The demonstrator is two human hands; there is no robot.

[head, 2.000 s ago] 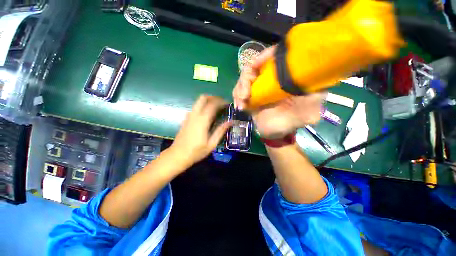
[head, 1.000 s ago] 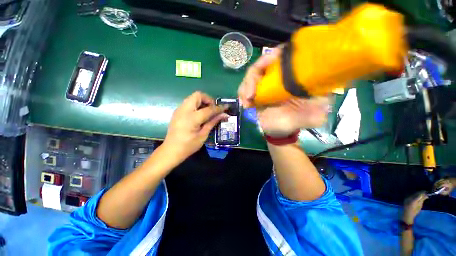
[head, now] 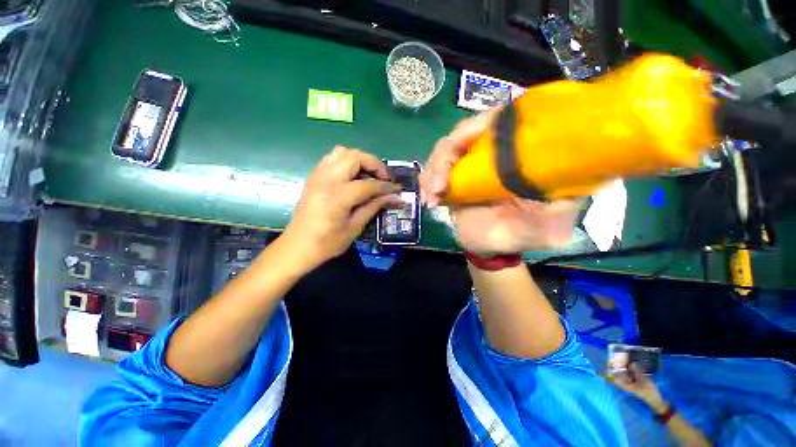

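Observation:
A dark phone unit with a silvery rim [head: 399, 229] lies at the bench's front edge. My left hand [head: 345, 201] is over its upper left part, fingertips pinched together on or just above it; whether they hold a small part cannot be told. My right hand [head: 476, 196] grips the yellow-orange electric screwdriver [head: 576, 135], which is tilted, its front end near the phone's upper right. The screwdriver tip is hidden by my fingers. A clear round cup of tiny screws [head: 415, 77] stands behind the phone.
Another phone unit [head: 149, 119] lies at left on the green bench [head: 244, 131]. A yellow-green label [head: 330, 106], a white wipe [head: 606, 216] and a white coiled wire [head: 206, 16] are on the bench. Clear trays [head: 122, 279] stand below left. Another person's hand [head: 641, 388] holds something at lower right.
The view has shifted. My left hand has moved in from beside the phone to over its upper part. The screwdriver stays in my right hand and now lies flatter. Another person's hand has moved at lower right.

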